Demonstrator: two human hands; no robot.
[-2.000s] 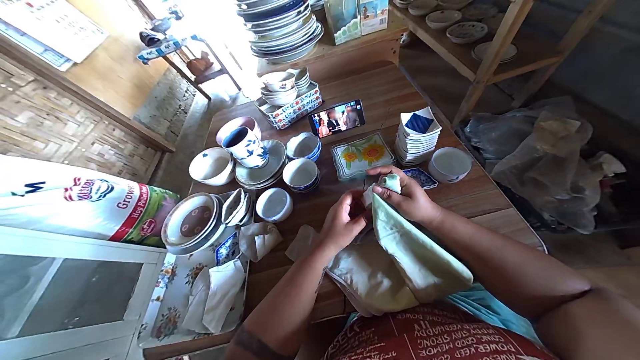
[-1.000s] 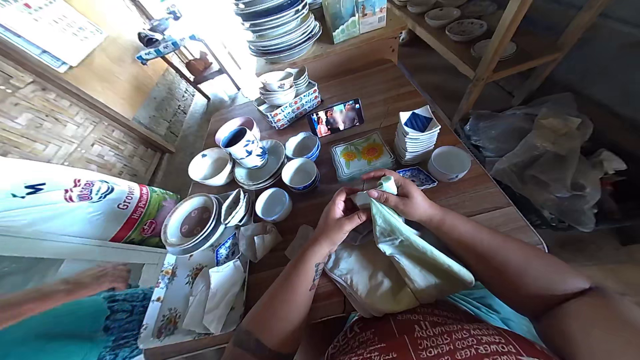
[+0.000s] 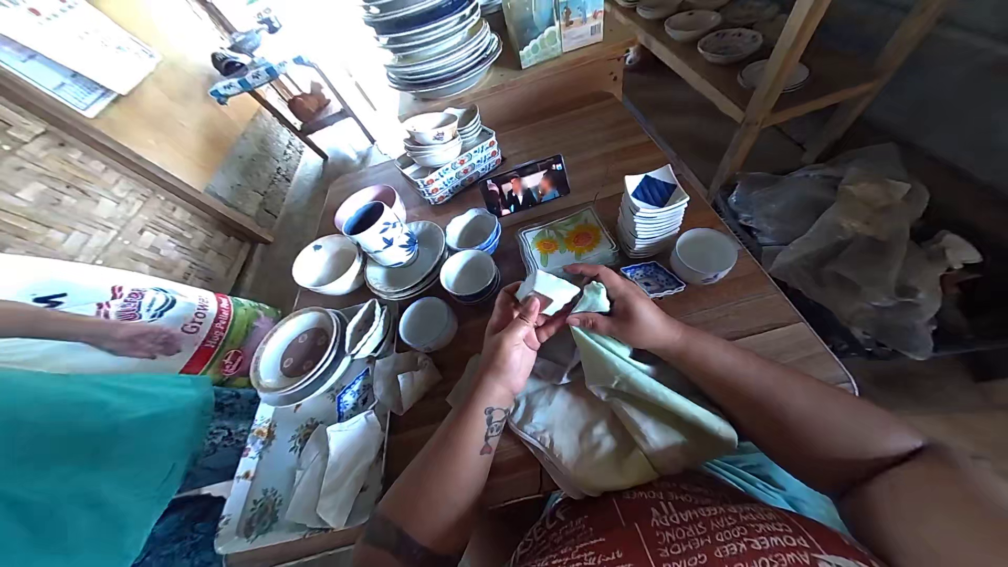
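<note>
My left hand (image 3: 516, 339) is closed around a small white square dish (image 3: 549, 292), tilted above the table's near edge. My right hand (image 3: 622, 311) pinches a bunched corner of a pale green cloth (image 3: 642, 402) close beside the dish; the rest of the cloth hangs down to my lap. Just beyond my hands lies a square sunflower plate (image 3: 568, 240). Right of that plate stand a stack of small square dishes (image 3: 652, 213), a blue-patterned square dish (image 3: 652, 279) and a white bowl (image 3: 704, 256).
Bowls (image 3: 468, 274), saucers and a blue-leaf mug (image 3: 381, 233) stand left of centre. A phone (image 3: 526, 186) leans by patterned trays (image 3: 461, 169). Plates rest on a floral tray (image 3: 260, 472) at left. Another person's arm (image 3: 102, 335) reaches over a feed sack (image 3: 244, 327). A wooden shelf (image 3: 764, 102) holds bowls.
The white dish in my left hand shows more fully, with the cloth corner now off to its right. The other person, absent in the oldest frame, has come further in at the left.
</note>
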